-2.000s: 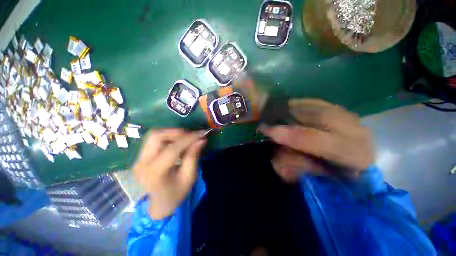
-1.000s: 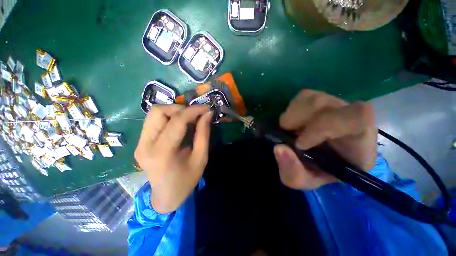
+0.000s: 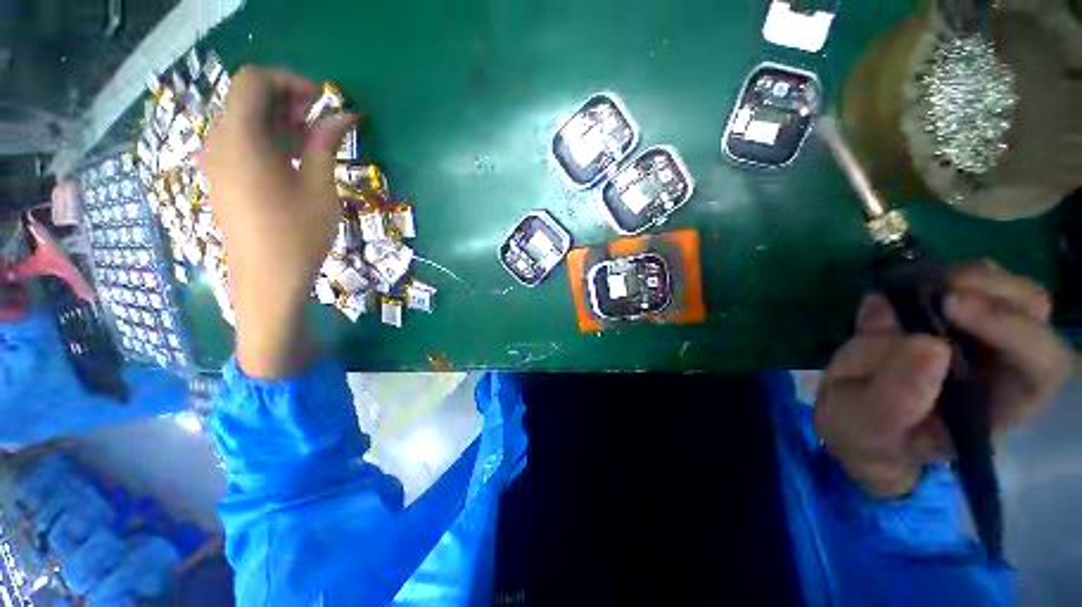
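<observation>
My right hand (image 3: 937, 368) holds the black soldering iron (image 3: 860, 178) at the right, its bare metal barrel pointing up and left, near a watch case (image 3: 771, 115). My left hand (image 3: 279, 196) is over the pile of batteries (image 3: 380, 255) at the left, fingers curled near one battery; whether it grips one cannot be told. A watch case (image 3: 629, 287) sits on the orange holding fixture (image 3: 692, 280), touched by neither hand. A thin wire (image 3: 437, 267) sticks out right of the pile.
Three more watch cases (image 3: 596, 140) lie behind and left of the fixture. A tan tub (image 3: 884, 107) with silvery tip cleaner (image 3: 969, 101) stands at the upper right. A white piece (image 3: 799, 25) lies at the far edge. A gridded tray (image 3: 131, 261) and another person's blue clothing (image 3: 59, 368) are at the left.
My left hand has left the case on the fixture and moved to the battery pile. My right hand has drawn the iron away to the right. The view has shifted, showing more at the left.
</observation>
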